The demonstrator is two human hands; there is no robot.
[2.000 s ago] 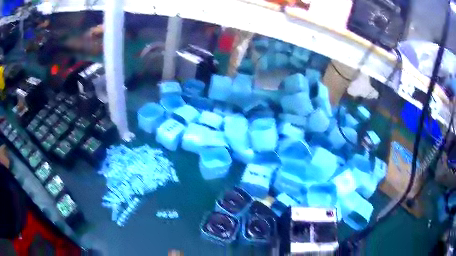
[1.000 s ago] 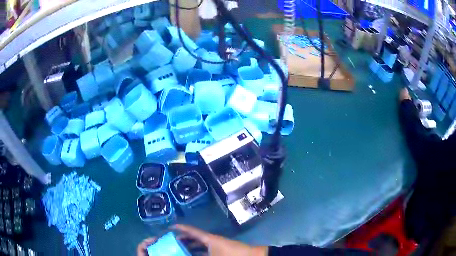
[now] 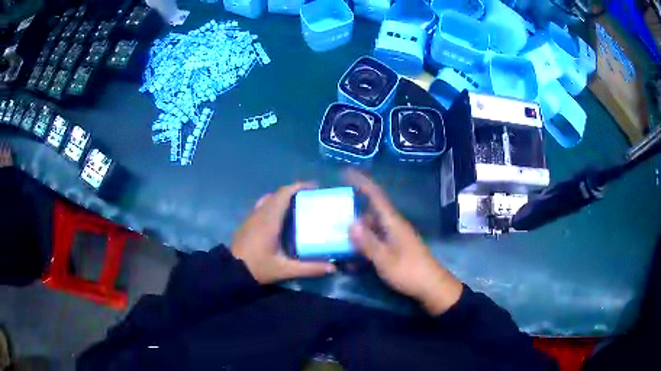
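Observation:
A light-blue speaker housing [image 3: 324, 223] is held between my two hands near the bench's front edge, its bright plain face turned up. Dark parts show at its left and lower right sides. My left hand [image 3: 267, 235] holds its left side, thumb along the bottom. My right hand [image 3: 398, 250] is at its right side with fingers at the edge, slightly blurred. Three assembled speakers [image 3: 351, 131] with black fronts and round cones stand just behind. The electric screwdriver [image 3: 554, 204] rests with its tip at the front of the screw feeder [image 3: 511, 174].
Empty blue housings [image 3: 461, 40] are heaped at the back right beside a brown cardboard tray [image 3: 616, 80]. A pile of blue button strips [image 3: 196, 69] lies back left, a few strips [image 3: 260, 121] apart. Black speaker units [image 3: 96, 165] stand at left. A red stool [image 3: 87, 253] is below left.
The view has turned left and down. Both hands have come fully into view with the blue housing between them, which was cut off at the bottom edge one second ago.

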